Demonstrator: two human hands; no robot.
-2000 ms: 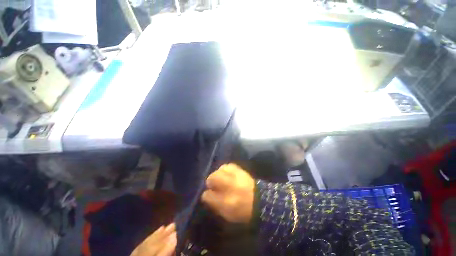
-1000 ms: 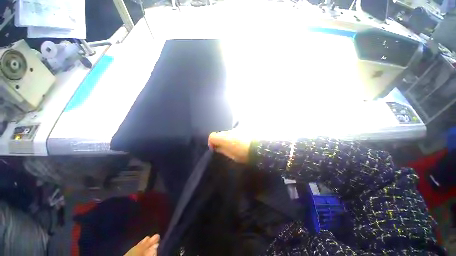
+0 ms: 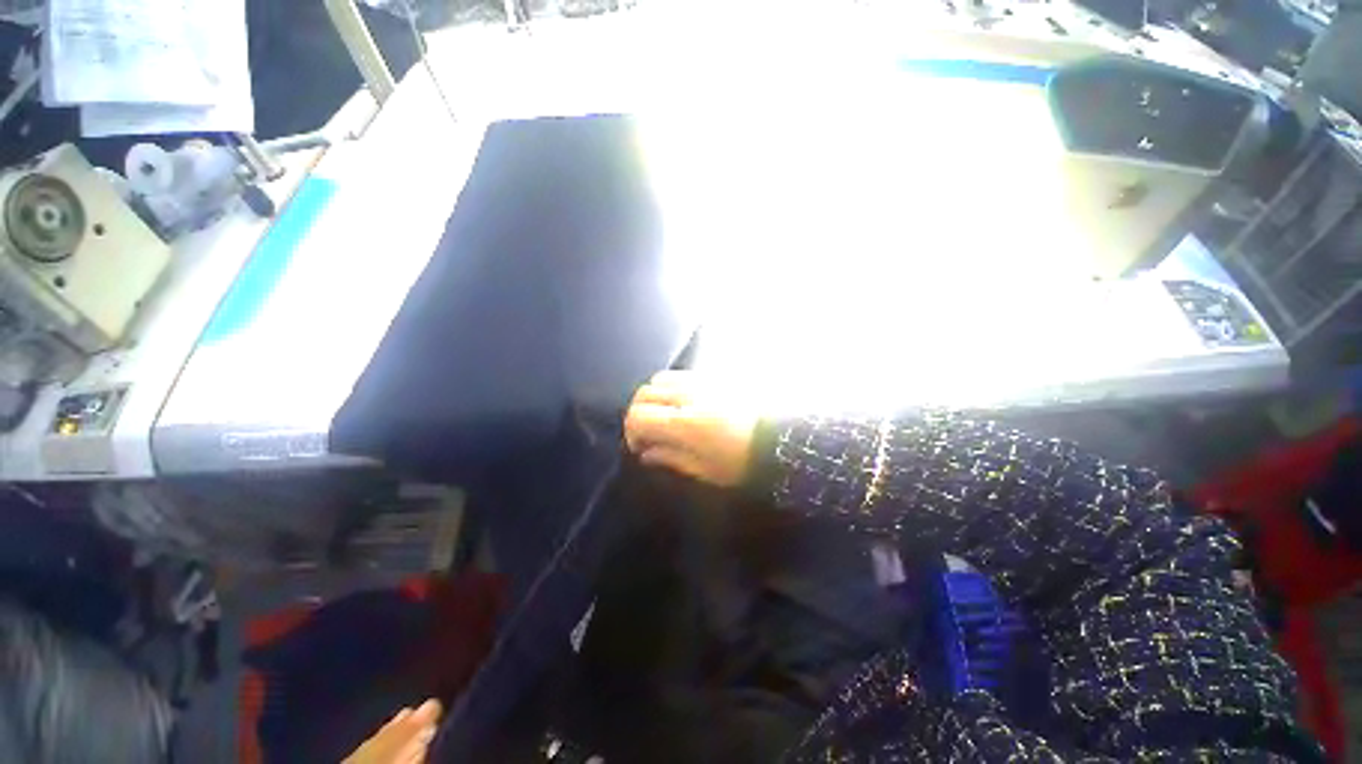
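A navy-black garment piece (image 3: 508,284) lies on the white tabletop (image 3: 254,433) and hangs over its front edge towards my lap. My right hand (image 3: 690,430) is at the table's front edge, its fingers closed on the cloth edge. My left hand (image 3: 397,737) is at the bottom edge of the picture, mostly cut off, with its fingertips against the lower part of the same cloth edge. The seam edge (image 3: 560,555) runs between the two hands. The needle area is lost in white glare.
A control panel (image 3: 1213,315) is at the table's right end. Another machine part (image 3: 75,239) stands at the left. A blue crate (image 3: 974,634) is below my right sleeve. Red plastic with dark cloth (image 3: 351,672) is at lower left, and more red plastic (image 3: 1285,508) at right.
My right hand has moved up and forward along the cloth edge to the table's front edge. My left hand has moved slightly down and left. The cloth edge between them is stretched longer.
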